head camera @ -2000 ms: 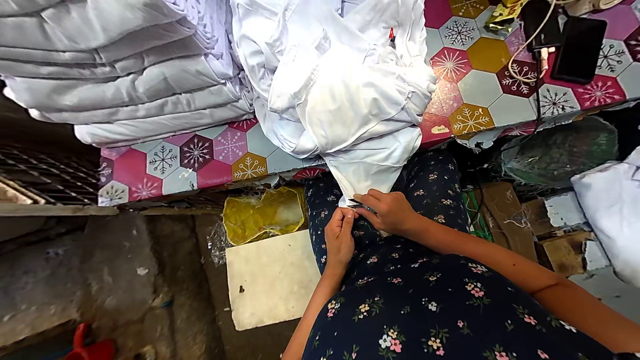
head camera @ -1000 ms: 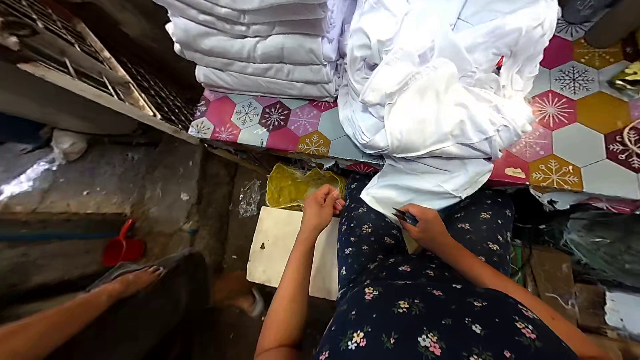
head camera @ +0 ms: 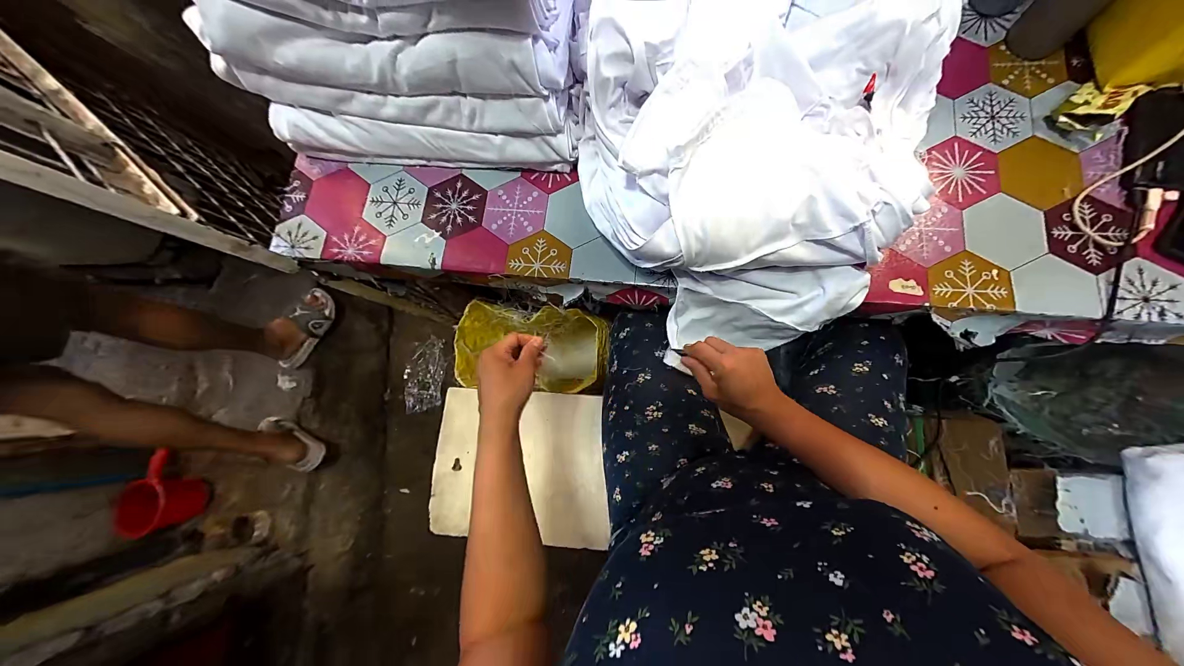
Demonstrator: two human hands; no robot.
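Note:
White cloth (head camera: 758, 185) lies heaped on the patterned table cover, and its lower end hangs over the edge onto my lap. My right hand (head camera: 731, 375) grips the lowest corner of this cloth, with a small dark tool partly hidden in the fingers. Off to the left, apart from the cloth, my left hand (head camera: 511, 370) is raised above the yellow bag, thumb and fingertips pinched together. Fine pale threads seem to show at those fingertips. A stack of folded white cloth (head camera: 398, 83) stands left of the heap.
Below my left hand sits an open yellow bag (head camera: 467, 342) with threads in it, beside a pale board (head camera: 564, 462). The table's edge (head camera: 416, 254) crosses in front of me. A person's sandalled feet (head camera: 310, 328) and a red dipper (head camera: 162, 504) are at the left. Cables (head camera: 1101, 180) lie at the right.
Two seconds ago both hands were together at the cloth's corner; my left hand has since moved away to the left. Another person's legs have come into view at the left.

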